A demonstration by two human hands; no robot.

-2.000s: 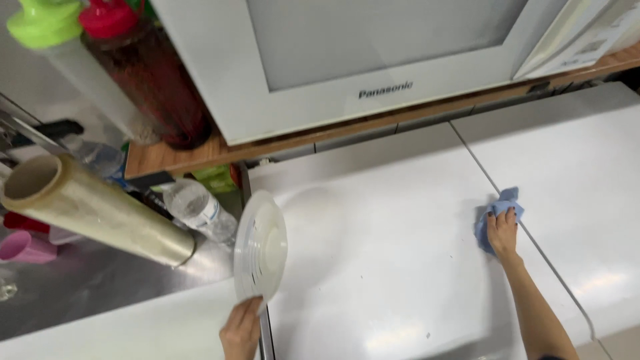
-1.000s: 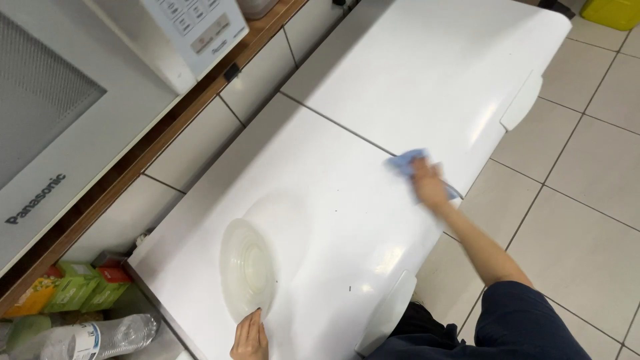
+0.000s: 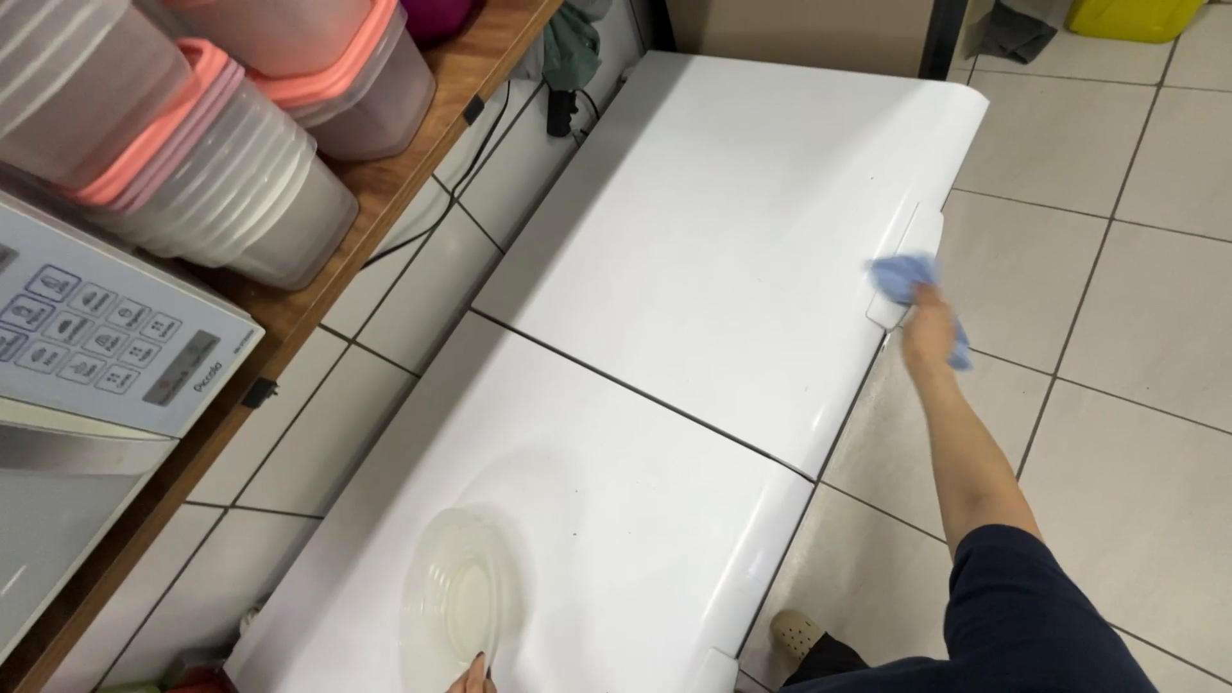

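My left hand [image 3: 472, 678] grips the rim of a translucent plastic bowl [image 3: 452, 597], tilted over the near lid of a white chest freezer [image 3: 616, 481]; only the fingertips show at the bottom edge. At the freezer's front edge, my right hand [image 3: 929, 327], blurred, holds a blue cloth [image 3: 903, 277] by the far lid's handle [image 3: 905, 265]. Part of the cloth hangs below the fingers. A few dark specks lie on the white lids, and a dark seam runs between the two lids.
Along the left runs a wooden shelf [image 3: 385, 197] with a microwave [image 3: 106, 337] and stacked plastic containers [image 3: 231, 173] with coral lids. A black cable [image 3: 433, 226] hangs beneath it. On the tiled floor are a grey cloth [image 3: 1015, 34] and a yellow container [image 3: 1131, 14]. A shoe [image 3: 797, 633] shows below.
The right hand and the blue cloth have moved from the seam between the lids to the far lid's handle. The left hand still holds the bowl. The view has turned toward the freezer's far end.
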